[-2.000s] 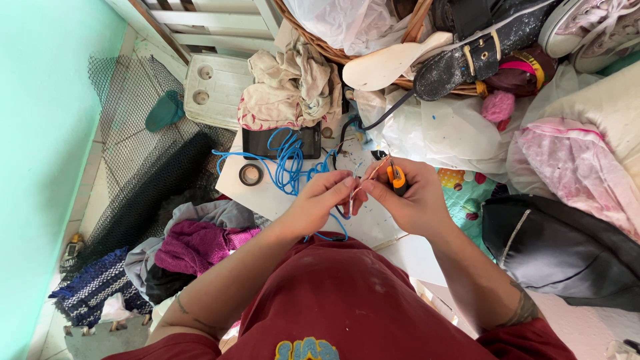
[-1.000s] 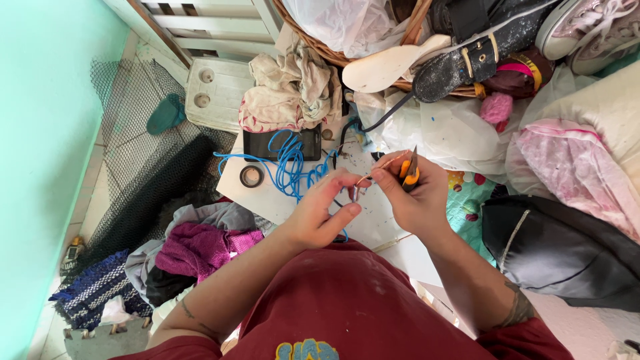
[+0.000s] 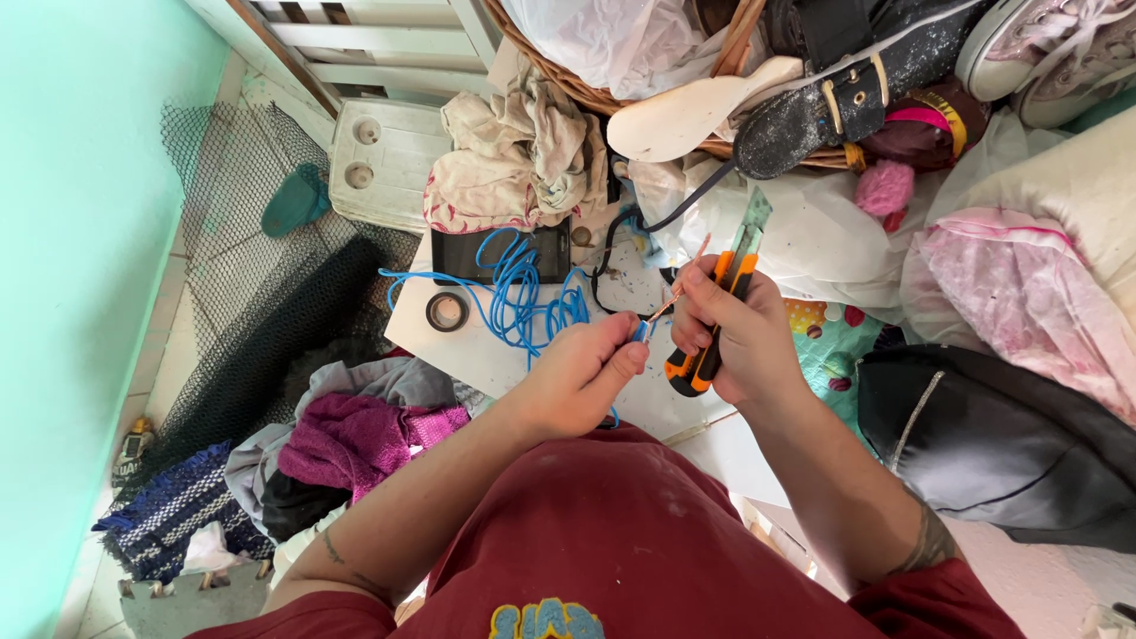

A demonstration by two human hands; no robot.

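Note:
My left hand point(image 3: 581, 373) pinches the blue insulated end of an electrical wire point(image 3: 641, 331) between thumb and fingers. From that end a length of bare twisted copper strands point(image 3: 667, 303) runs up to the right. My right hand point(image 3: 732, 328) holds an orange and black snap-off utility knife point(image 3: 698, 362) against its palm, the blade out and pointing up. The thumb and forefinger of that hand touch the copper. Left of my hands, a loose tangle of blue wire point(image 3: 515, 297) lies over a black tray and a white board. Beside it sits a roll of black tape point(image 3: 446, 311).
A crumpled cloth point(image 3: 524, 160) and a white plastic lid point(image 3: 377, 164) are beyond the board point(image 3: 417, 333). Sandals and shoes lie on a wicker basket point(image 3: 590, 93) at the upper right. Clothes point(image 3: 355, 439) and black mesh point(image 3: 293, 302) lie left; a black bag point(image 3: 1003, 444) is right.
The knife now stands more upright in my right hand, its blade plainly in view. The bare copper shows between my hands, and my left fingers have closed together around the wire.

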